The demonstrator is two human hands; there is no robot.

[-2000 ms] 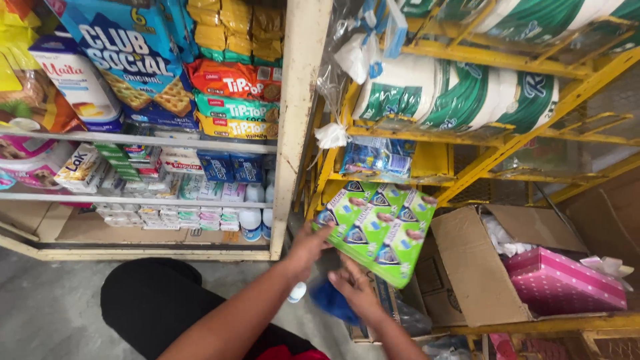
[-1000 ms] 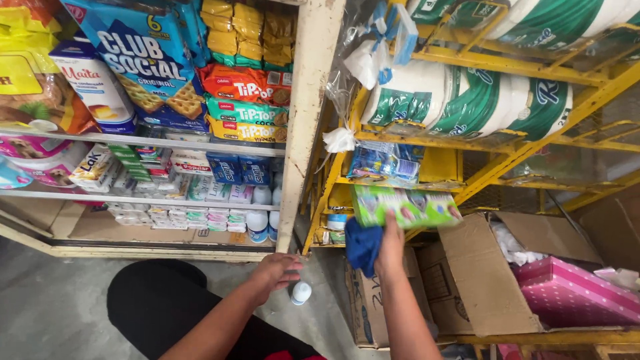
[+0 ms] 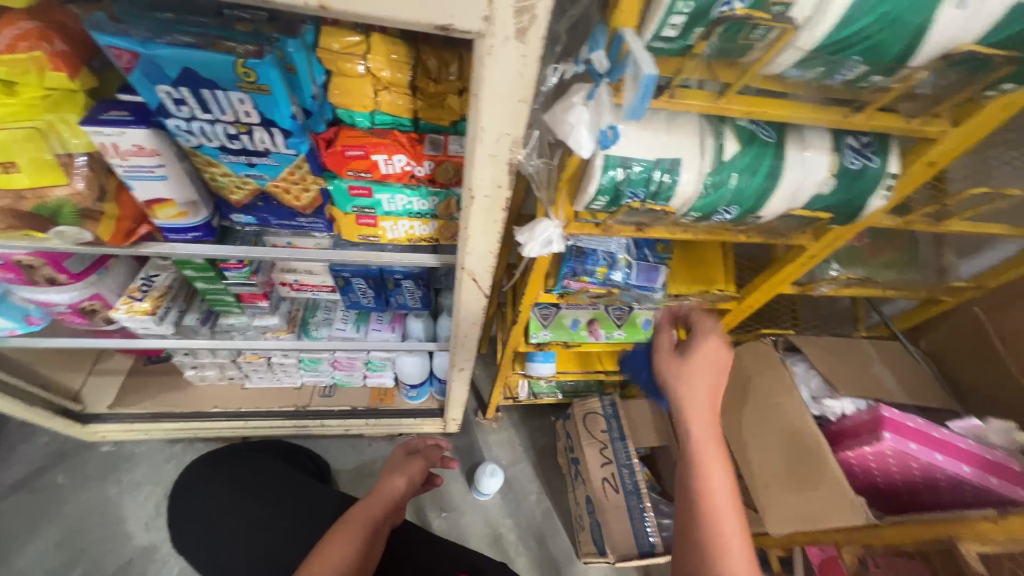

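A green-and-white printed pack [image 3: 592, 322] lies on a shelf of the yellow metal rack. Just right of its end is my right hand [image 3: 693, 352], with a dark blue cloth [image 3: 642, 373] held in it; whether the fingers also touch the pack is hidden. My left hand [image 3: 416, 470] hovers above the concrete floor, its fingers loosely apart and nothing in them. To its right a small white bottle [image 3: 487, 480] stands on the floor, not touched. A white-capped container [image 3: 540, 364] sits one shelf below the pack.
At left stands a cream metal cabinet [image 3: 492, 184] with biscuit packs and soaps. Packs of paper rolls [image 3: 736, 168] fill the rack's upper shelves. A cardboard box [image 3: 604, 480] is on the floor below; another open box [image 3: 792, 436] and a pink dotted box [image 3: 920, 460] are at right.
The green pack, between both hands two seconds ago and then in my right hand, is now on the rack shelf. My left hand has come away from it to the lower left.
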